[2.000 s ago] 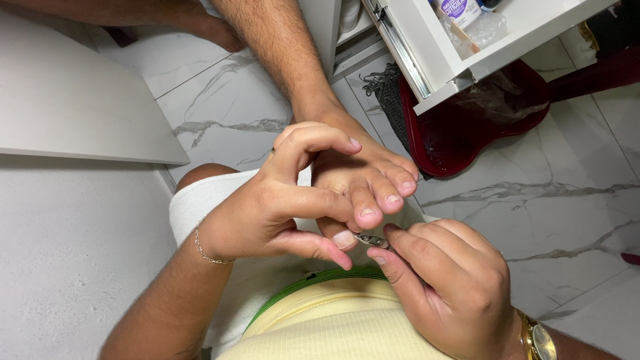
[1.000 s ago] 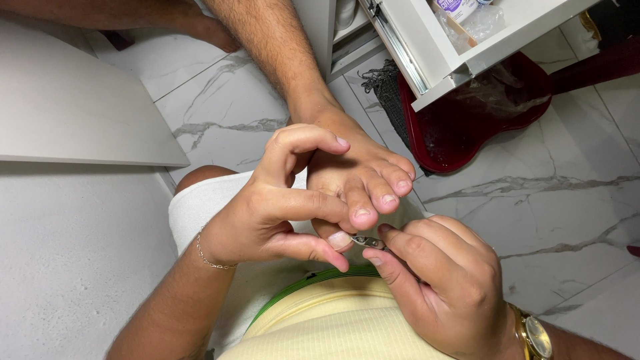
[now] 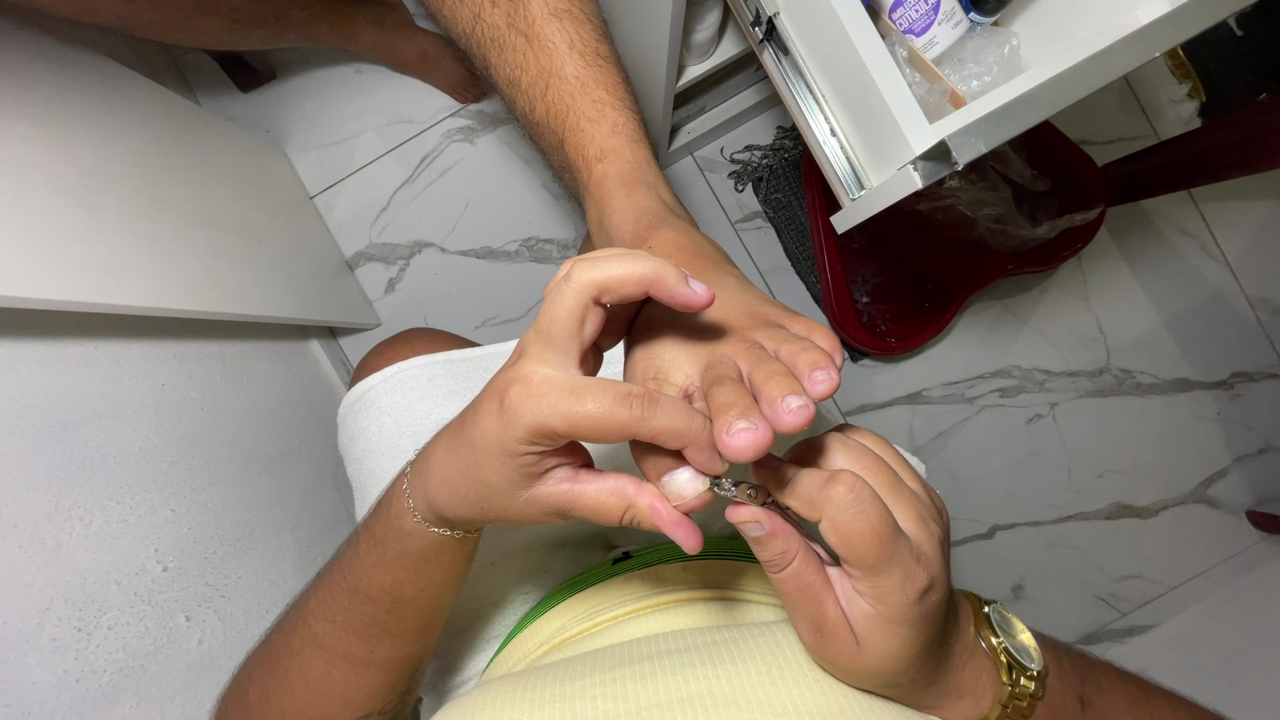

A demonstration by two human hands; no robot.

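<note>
A person's bare foot (image 3: 700, 350) rests over my lap, toes toward me. My left hand (image 3: 590, 430) is at its left side, index finger and thumb on either side of the big toe, the index against the neighbouring toe; the middle finger curls above the foot. My right hand (image 3: 850, 550) holds metal cuticle nippers (image 3: 745, 490) between thumb and fingers, their jaws at the tip of the big toenail (image 3: 685, 485). The nippers' handles are mostly hidden in my palm. Whether the jaws are parted cannot be told.
A white towel (image 3: 420, 410) covers my lap. At the upper right an open drawer (image 3: 890, 110) holds a bottle (image 3: 925, 20) and plastic wrapping, above a dark red basin-like piece (image 3: 900, 290). A white panel (image 3: 170, 190) stands at the left. The person's other foot (image 3: 440, 65) is behind.
</note>
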